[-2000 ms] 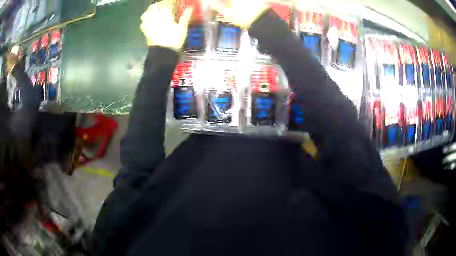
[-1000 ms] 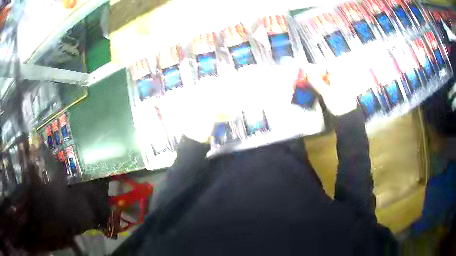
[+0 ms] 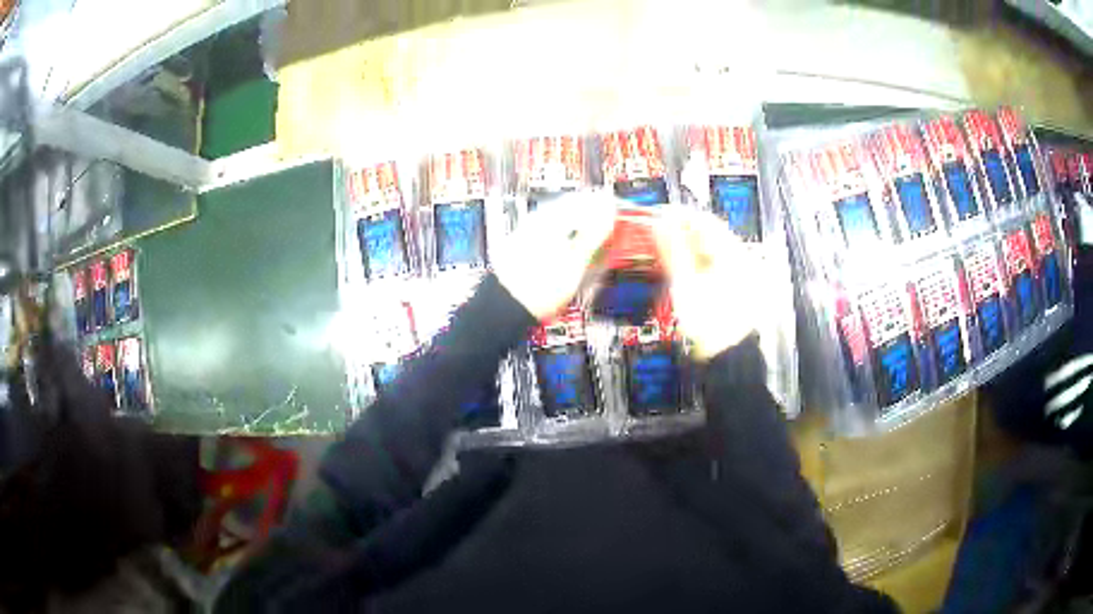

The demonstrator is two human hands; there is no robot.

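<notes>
A red-and-dark printed card (image 3: 629, 266) is held between my two hands above the middle of the clear blister tray (image 3: 785, 348). My left hand (image 3: 554, 254), washed out by glare, has its fingers at the card's left edge. My right hand (image 3: 710, 286), blurred, is at the card's right side. The tray lies in front of me with two rows of pockets. Cards show in all of the back row and in several front pockets. My forearms and hands hide parts of the front row.
Stacked filled trays (image 3: 947, 264) lie to the right. Green bench surface (image 3: 240, 300) and other filled trays (image 3: 110, 314) are to the left. Brown cardboard (image 3: 899, 486) is below right, a red stool-like frame (image 3: 246, 492) below left. Dark-clothed people are at both sides.
My hands have come together over the middle of the tray; my right hand moved left with the card. The front row shows more cards than a second ago, when glare covered much of it.
</notes>
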